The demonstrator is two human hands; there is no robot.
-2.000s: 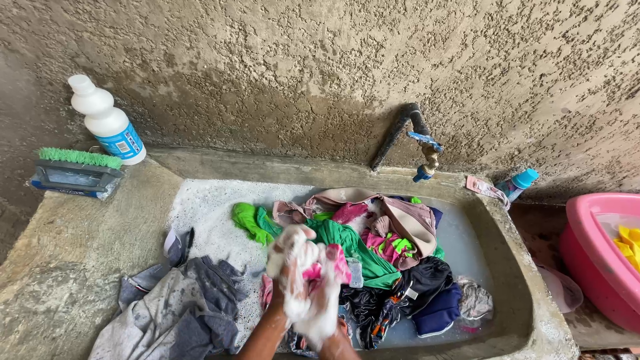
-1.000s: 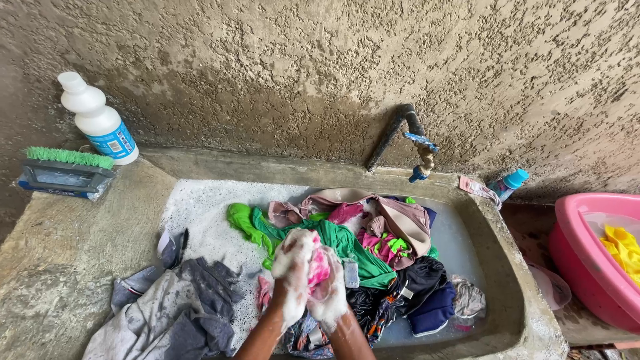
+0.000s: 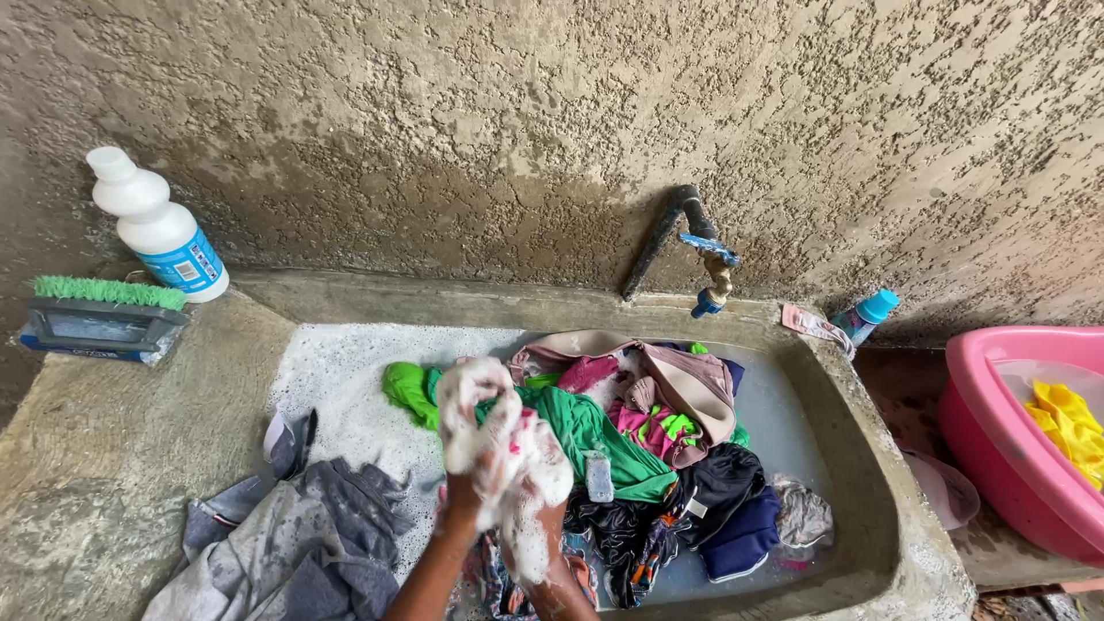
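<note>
Thick white suds cover both of my hands, which are together above the concrete sink (image 3: 849, 431). My left hand (image 3: 474, 414) is raised a little higher, its fingers curled. My right hand (image 3: 539, 461) is against it, closed around a small pink cloth (image 3: 521, 424), mostly hidden by foam and fingers. Beneath and beyond them lie a green garment (image 3: 573, 427), a beige-pink garment (image 3: 699, 379), a black garment (image 3: 724, 483) and a navy garment (image 3: 740, 535) in cloudy water. A bar of soap (image 3: 598, 476) rests on the clothes just right of my hands.
A grey garment (image 3: 293, 535) lies over the sink's left side. On the left ledge are a green-bristled brush (image 3: 103, 315) and a white bottle (image 3: 164, 224). A faucet (image 3: 714, 267) juts from the wall. Right of the sink are a blue-capped bottle (image 3: 865, 317) and a pink basin (image 3: 992, 431) holding yellow cloth.
The pink cloth, plainly visible between my hands a second ago, is now mostly covered by fingers and foam. My left hand has moved up relative to my right.
</note>
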